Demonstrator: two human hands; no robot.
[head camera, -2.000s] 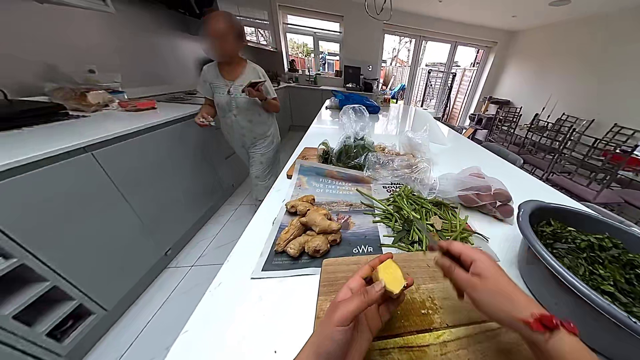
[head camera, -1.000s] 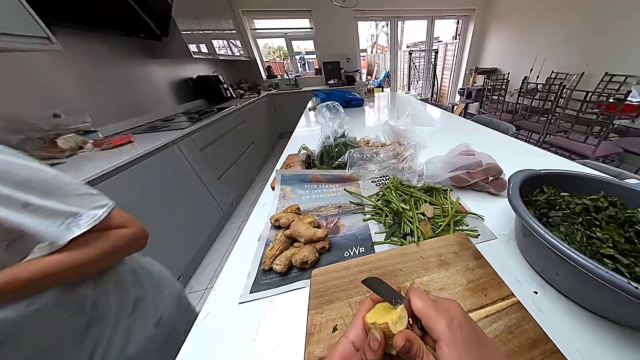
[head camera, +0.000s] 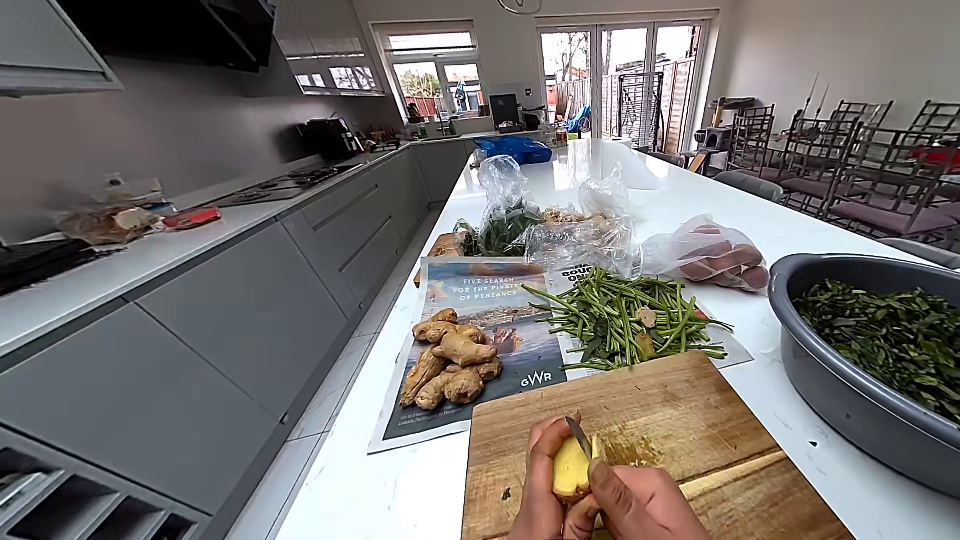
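Over a wooden cutting board (head camera: 675, 405), my left hand (head camera: 546, 480) grips a piece of ginger (head camera: 571, 469) whose yellow flesh shows. My right hand (head camera: 637, 499) holds a small knife (head camera: 579, 436), its blade against the cut side of the ginger. The knife's handle is hidden in the fingers. Beyond the board, unpeeled ginger roots (head camera: 454, 360) lie piled on a newspaper (head camera: 495, 300). Green stems (head camera: 630, 319) lie in a heap just right of them, with small scraps on top.
A grey basin (head camera: 817, 360) of chopped green leaves (head camera: 885, 337) stands at the right. Plastic bags (head camera: 585, 232), one bag holding reddish vegetables (head camera: 724, 255), sit behind the stems. A blue bag (head camera: 514, 148) lies farther along the white counter (head camera: 420, 487).
The person at the left has passed out of view. My hands have come together on the ginger, and the knife blade, apart from it two seconds ago, now touches it.
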